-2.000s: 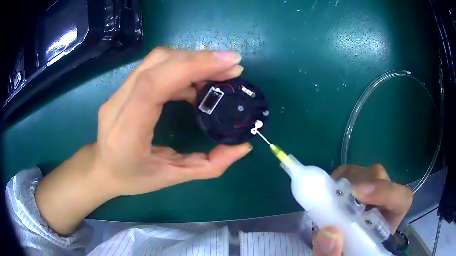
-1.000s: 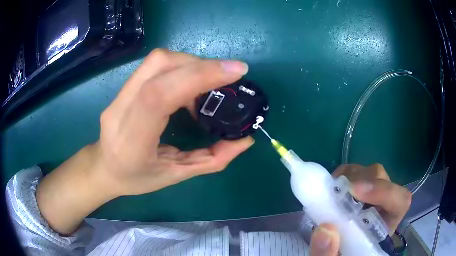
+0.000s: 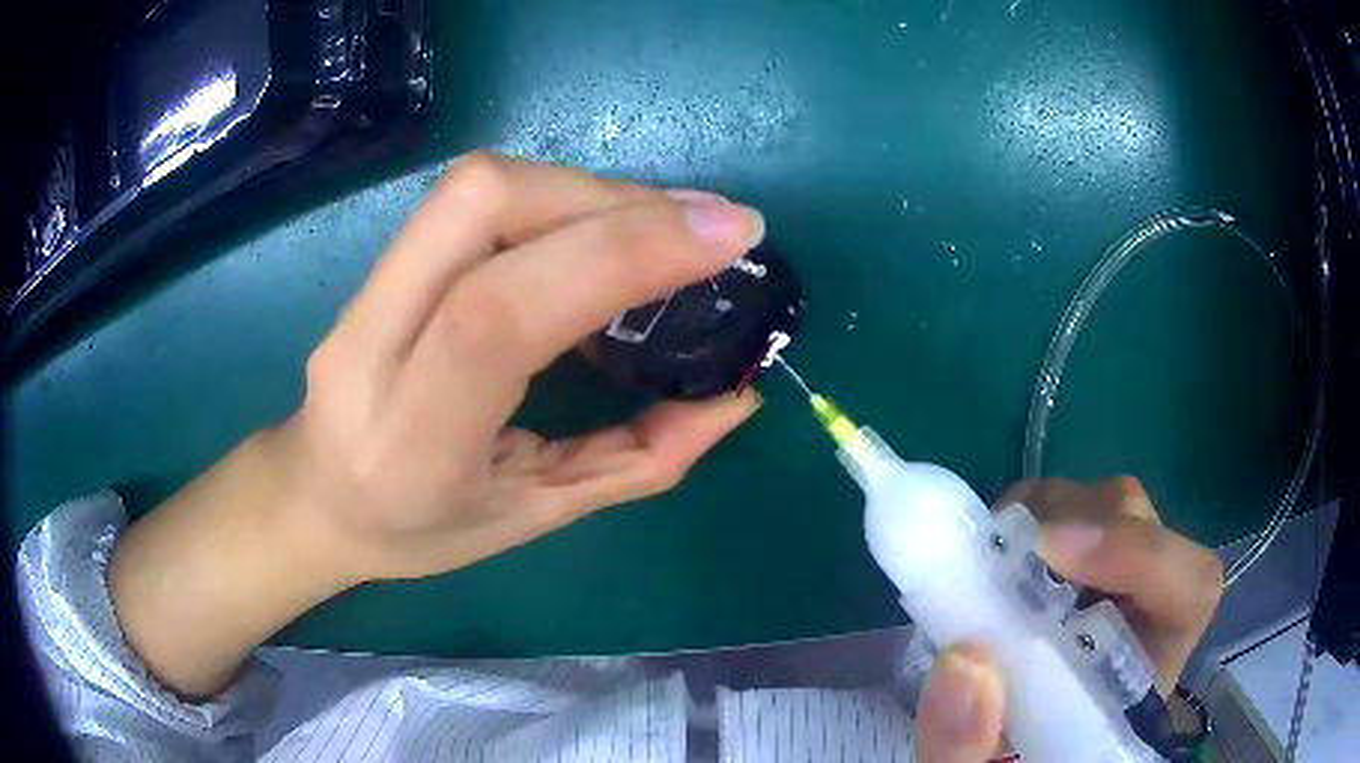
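A round black speaker unit (image 3: 694, 340) is held tilted above the green bench. My left hand (image 3: 477, 358) grips it by the rim, fingers at its upper edge and thumb or finger at its lower edge. A white-edged socket (image 3: 638, 321) is partly hidden by my finger. White glue (image 3: 774, 350) sits at the right rim beside a red wire. My right hand (image 3: 1111, 574) holds the glue syringe (image 3: 932, 544) with clear clamp blocks on its side. The yellow-green needle hub (image 3: 834, 422) points up-left, and the thin needle tip is at the glue.
Shiny black trays (image 3: 202, 105) stand at the upper left. A clear air hose (image 3: 1049, 350) loops on the right of the green bench (image 3: 895, 164). Dark items and a cable lie along the right edge. A striped sleeve and garment show along the bottom.
My left hand has tilted the speaker unit further, so its face looks narrower and my finger covers more of the socket. The needle tip has moved slightly up with the glue spot.
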